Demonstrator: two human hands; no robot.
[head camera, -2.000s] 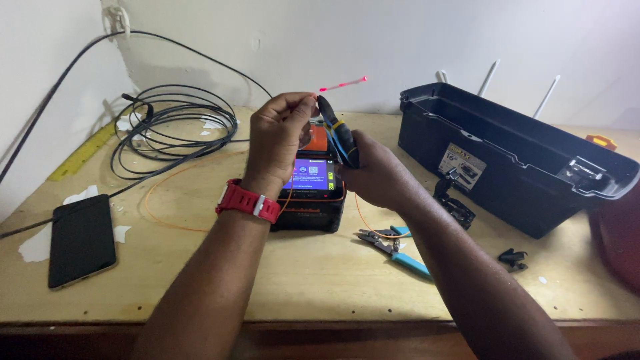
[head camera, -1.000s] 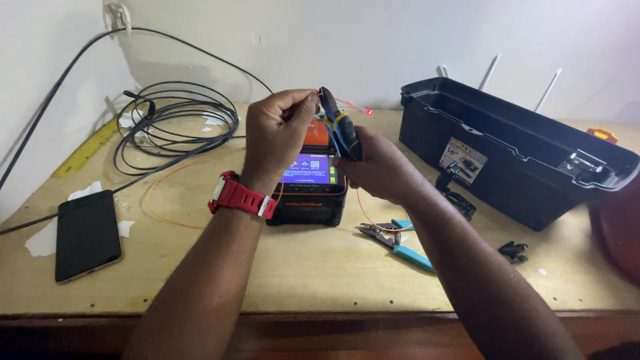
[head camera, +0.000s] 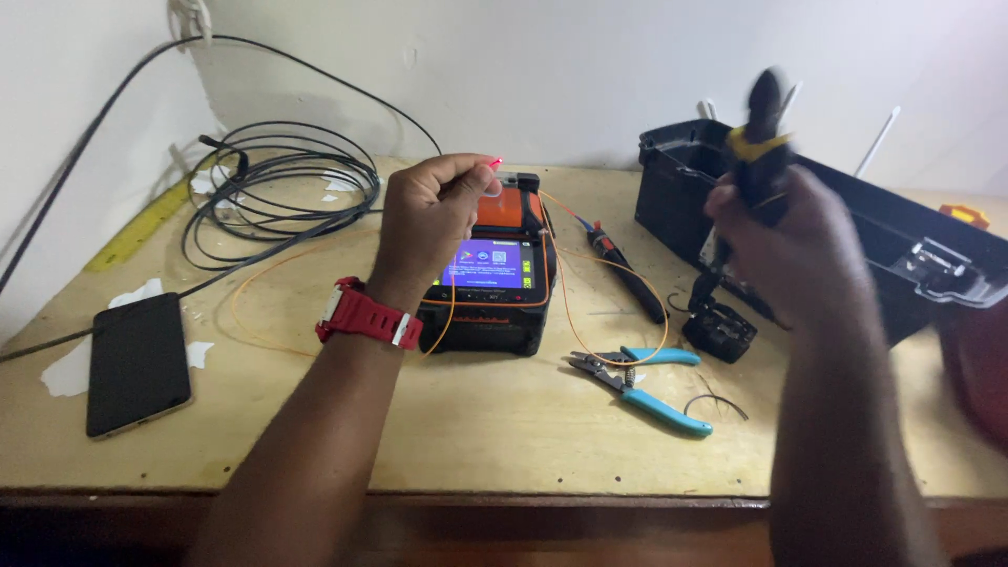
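My left hand (head camera: 441, 205) pinches the end of a fibre-optic cable between thumb and forefinger, and its tip (head camera: 496, 163) glows red. Blurred by motion, my right hand (head camera: 787, 228) grips pliers (head camera: 760, 153) with black and yellow handles above the toolbox. Behind my left hand stands an orange and black fibre fusion splicer (head camera: 504, 331) with its screen lit. An orange fibre (head camera: 564, 303) loops beside it. To its right lies a black pen-shaped fault locator (head camera: 626, 268) with an orange fibre at its tip. Fibre strippers (head camera: 665, 411) with teal handles lie spread on the table.
A black toolbox (head camera: 685, 205) stands at the right, with a fibre cleaver (head camera: 718, 331) before it. Coiled black cable (head camera: 276, 209), a yellow ruler (head camera: 142, 224) and a smartphone (head camera: 140, 366) lie at the left. A dark red object (head camera: 976, 362) is at the right edge.
My right hand has moved right with the pliers, away from my left hand. The pen-shaped locator, hidden behind my right hand before, now shows. My left hand remains above the splicer.
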